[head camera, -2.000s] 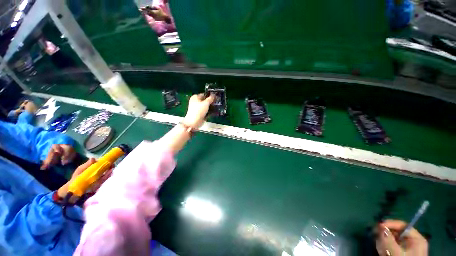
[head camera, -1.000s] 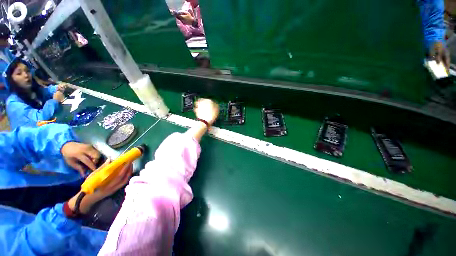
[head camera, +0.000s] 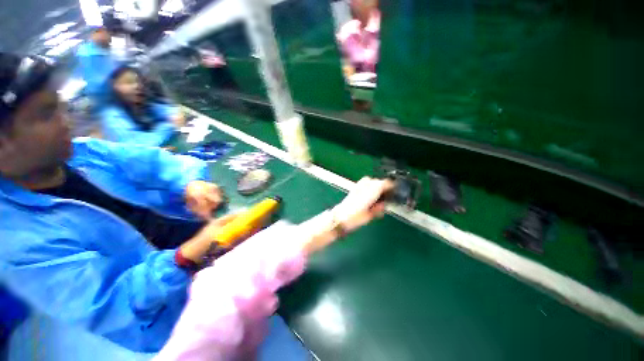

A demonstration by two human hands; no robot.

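The view is blurred. My left hand, at the end of a pink sleeve, reaches over the white rail to the green belt. Its fingers are on the left side of a dark opened phone, which seems gripped at the rail's far edge. The blur and the hand hide how the fingers close. Three more dark phones lie on the belt to the right: one close by, one further along and a faint one near the right edge. My right hand is out of the picture.
At left, a worker in blue holds a yellow-orange tool close beside my sleeve. A white post stands at the rail. A round dish and small parts lie on the bench beyond.
The view has swung left, bringing the neighbouring worker into sight. My left hand has moved from between belt phones to a phone. My right hand, seen two seconds ago with a pen-like tool, has left view.
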